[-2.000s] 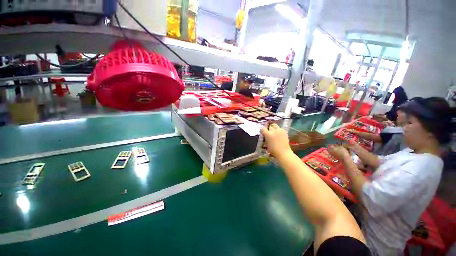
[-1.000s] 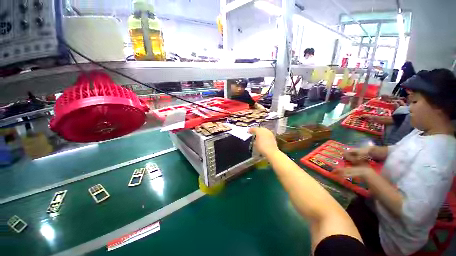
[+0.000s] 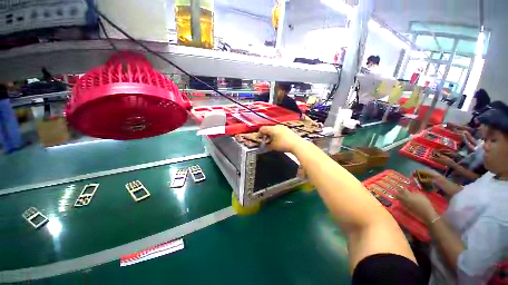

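Note:
My right hand (image 3: 274, 137) reaches in on a bare arm with a black sleeve from the lower right. Its fingers point down at brown-gold flat phone parts (image 3: 249, 138) on top of the grey metal machine (image 3: 225, 166). A small dark bit shows at the fingertips; whether they grip it is too blurred to tell. More such parts (image 3: 306, 128) lie right of the hand, beside red trays (image 3: 250, 115). My left hand is not recognisable in the picture.
Gold phone frames (image 3: 137, 190) lie spread on the green belt at left. A red-and-white label strip (image 3: 152, 252) lies nearer. A red fan (image 3: 131, 100) hangs above. Yellow feet (image 3: 245, 205) support the machine. At right, a seated person works over a red tray (image 3: 395, 192).
The view has shifted. My right hand has moved left along the machine's top onto the phone parts. The white sheet seen by my fingers earlier no longer shows there.

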